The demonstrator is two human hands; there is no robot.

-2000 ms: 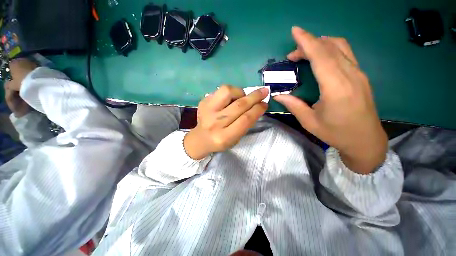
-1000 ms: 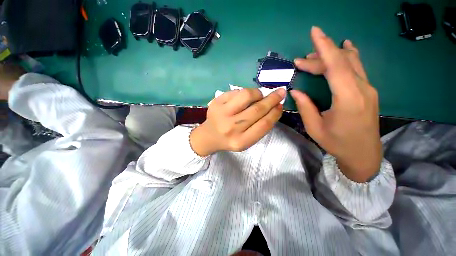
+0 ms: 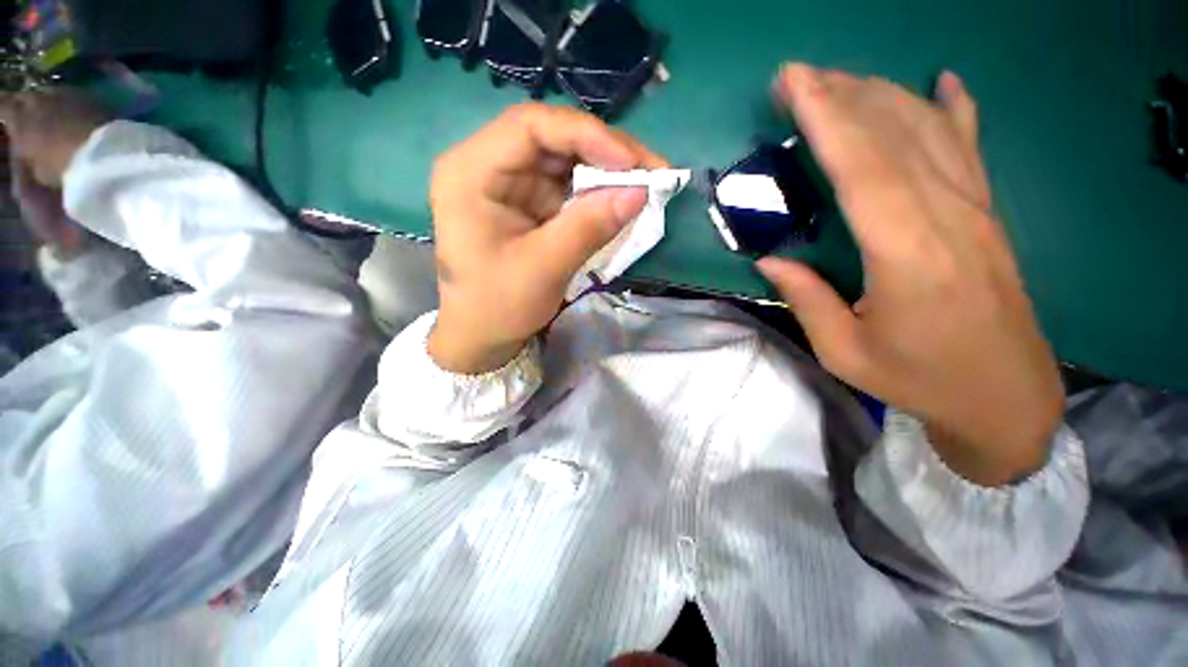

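Note:
A black watch head (image 3: 766, 196) with a white glare on its glass stands out against the green mat, between my two hands. My left hand (image 3: 515, 235) pinches a folded white wiping cloth (image 3: 632, 235) between thumb and fingers, left of the watch head and apart from it. My right hand (image 3: 912, 248) is at the watch head's right, slightly blurred. Its thumb and forefinger are spread wide around the watch head, and its thumb tip is close to the lower edge. No firm grip shows; the other fingers' contact is hidden.
Several black watch heads (image 3: 606, 55) lie at the back left, some cut off by the top edge. Another watch head (image 3: 1170, 124) is at the right rim. A dark box (image 3: 169, 33) and black cable (image 3: 262, 117) are at the left, beside another person's sleeve (image 3: 209, 241).
My left hand has drawn back left from the watch head and turned, lifting the cloth. The watch head has turned and sits slightly further right in view. The view has shifted.

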